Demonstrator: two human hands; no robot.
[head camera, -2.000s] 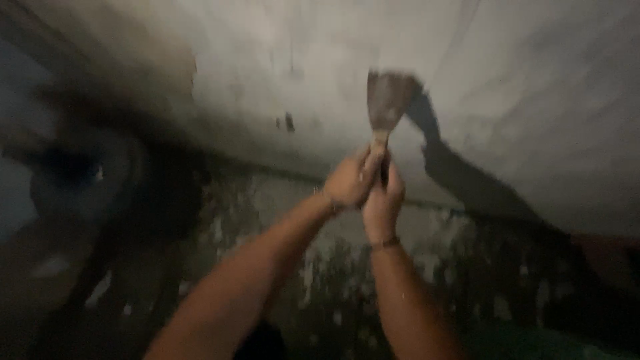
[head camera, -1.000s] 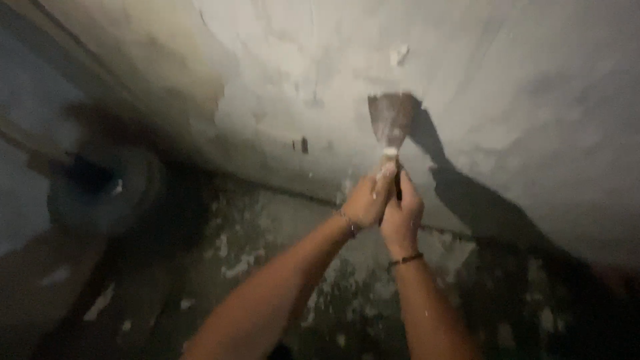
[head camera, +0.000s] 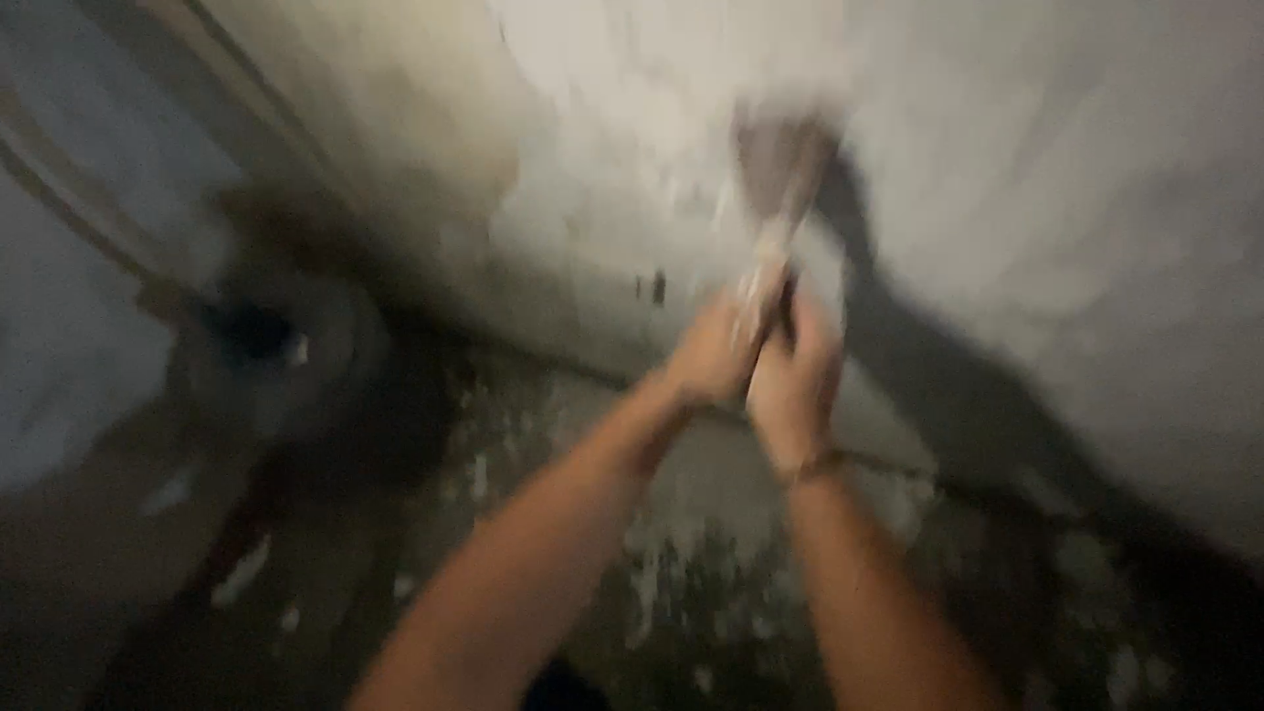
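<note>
A wide-bladed scraper (head camera: pixel 785 168) points up the pale wall (head camera: pixel 987 148), its blade blurred and at or close to the surface. Both of my hands are closed around its handle. My left hand (head camera: pixel 726 341) grips from the left side, and my right hand (head camera: pixel 800 380) wraps the handle from the right, close against the left. The lower handle is mostly hidden by my fingers. Patches of the wall's coating look uneven around the blade. A dark shadow of the tool and arms falls on the wall to the right.
A rounded object with a dark opening (head camera: pixel 286 346) stands in the corner at the left, blurred. The floor (head camera: pixel 711 583) below the wall is dark and strewn with pale flakes. A small dark mark (head camera: pixel 659 287) shows low on the wall.
A pale flake seen on or before the wall above the blade one second ago no longer shows. Both hands keep their hold on the scraper; the view has shifted somewhat.
</note>
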